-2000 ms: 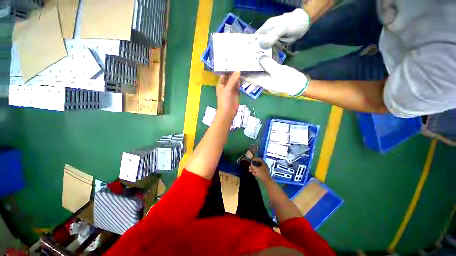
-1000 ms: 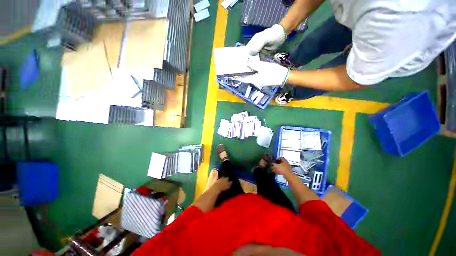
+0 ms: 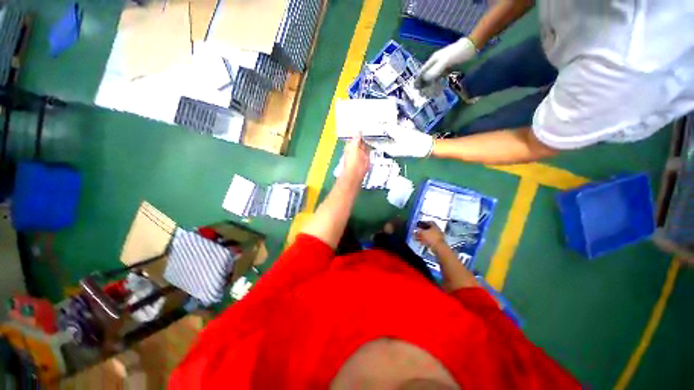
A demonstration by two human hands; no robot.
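A pale sheet-metal plate (image 3: 366,118) is held up in front of me. My left hand (image 3: 354,158) reaches forward and grips its near edge. A second person's white-gloved hand (image 3: 409,142) holds its right side. The person's other gloved hand (image 3: 449,59) is over a filled blue bin (image 3: 383,52). My right hand (image 3: 432,235) is closed around a small dark tool handle, mostly hidden, above the near blue bin (image 3: 491,221) of grey brackets. A loose pile of small plates (image 3: 398,190) lies on the floor, partly behind my left forearm.
Stacked slotted panels (image 3: 249,91) on a wooden pallet (image 3: 285,114) are at the upper left. Bent panels (image 3: 283,201) stand left of my arm. A striped cloth (image 3: 199,266) covers a box at the lower left. An empty-looking blue bin (image 3: 609,215) is at the right.
Since one second ago my left hand has moved from my lap to the plate's near edge. One gloved hand has left the plate and moved to the bin behind it. My right hand stays low.
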